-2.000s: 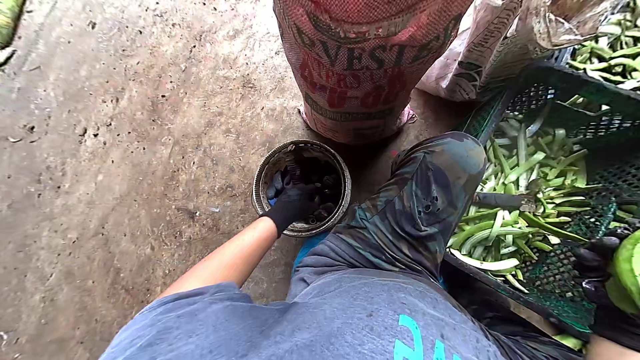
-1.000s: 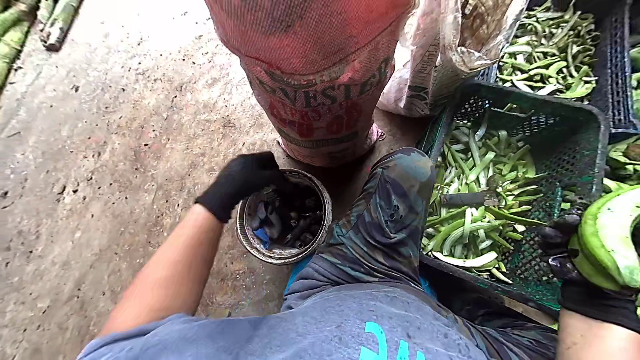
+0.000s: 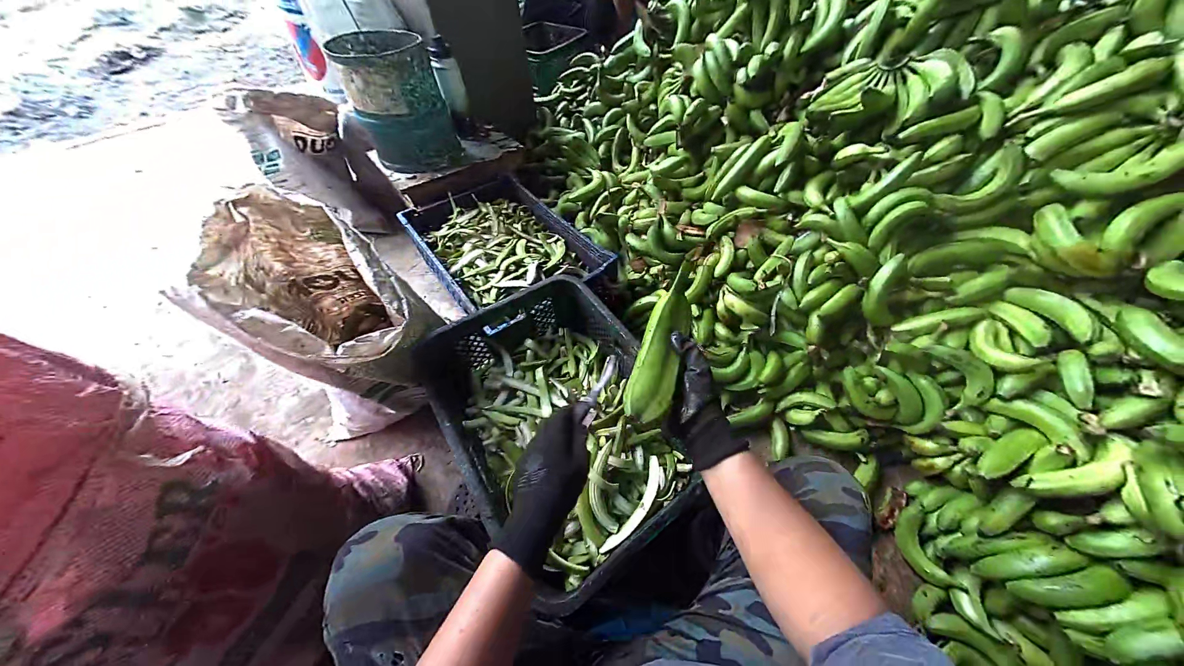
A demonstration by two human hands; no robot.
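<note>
My left hand [image 3: 546, 481], in a black glove, grips a small metal-bladed tool [image 3: 601, 381], its exact kind unclear, over a dark plastic crate [image 3: 449, 398]. Green plantain peels [image 3: 527, 370] lie in that crate. My right hand [image 3: 698, 407], also in a black glove, holds a green plantain [image 3: 655, 361] upright and tilted, above the crate's right side. The tool's tip is close to the plantain's left side, and a gap seems to show between them.
A heap of green plantains [image 3: 832, 277] covers the floor ahead and right. Beyond the near crate sits a blue crate [image 3: 597, 264] of peels. Left are an open woven sack [image 3: 370, 356], a red mesh sack [image 3: 185, 527] and a green bucket [image 3: 393, 102] on a board.
My left hand has left the round bucket by the red sack and is now over the crate, holding the tool. The plantain in my right hand is now in front of me. The view has swung right.
</note>
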